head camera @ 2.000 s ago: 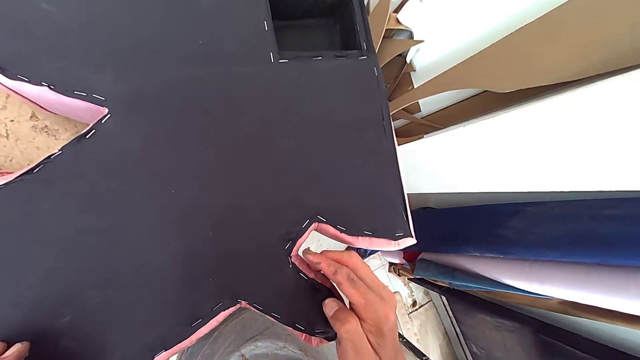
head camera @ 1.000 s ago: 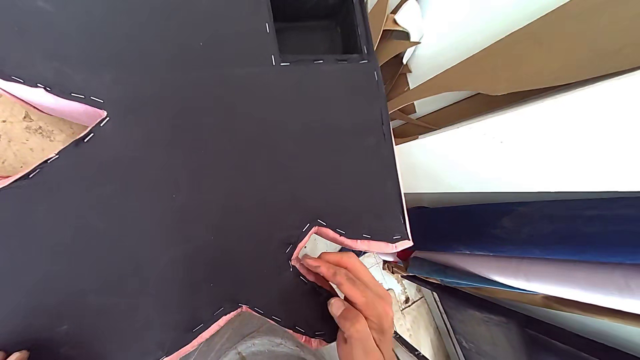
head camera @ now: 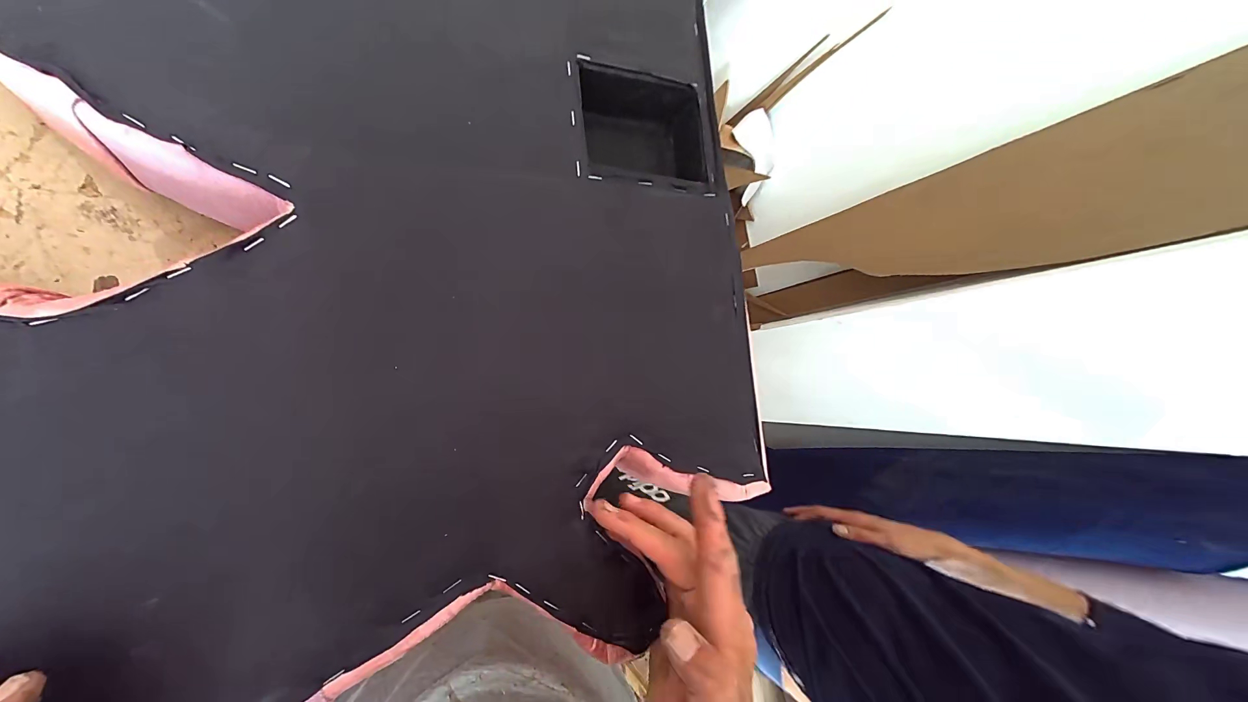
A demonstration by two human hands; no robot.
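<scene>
A large black fabric-covered panel [head camera: 439, 341] with rows of staples along its cut edges spreads before me. Pink fabric [head camera: 682, 476] lines its notches. My right hand [head camera: 682, 575] lies at the notch on the lower right; its fingertips touch the notch's left edge, the index finger is raised, and I cannot tell if any fabric is pinched. My left hand [head camera: 21, 686] shows only as fingertips at the bottom left corner, on or beside the panel; its grip is hidden. A stapled rectangular recess [head camera: 643, 127] sits near the panel's right edge.
Another person in dark clothing [head camera: 868, 604] is close by at the lower right, one forearm [head camera: 1004, 580] stretched out near the panel. Rolls of blue material [head camera: 994, 497] and brown sheets [head camera: 1024, 185] lie to the right. Grey cloth [head camera: 487, 653] shows below the panel's lower notch.
Another person has come into view at the lower right, beside my right hand. My right index finger is now raised away from the others.
</scene>
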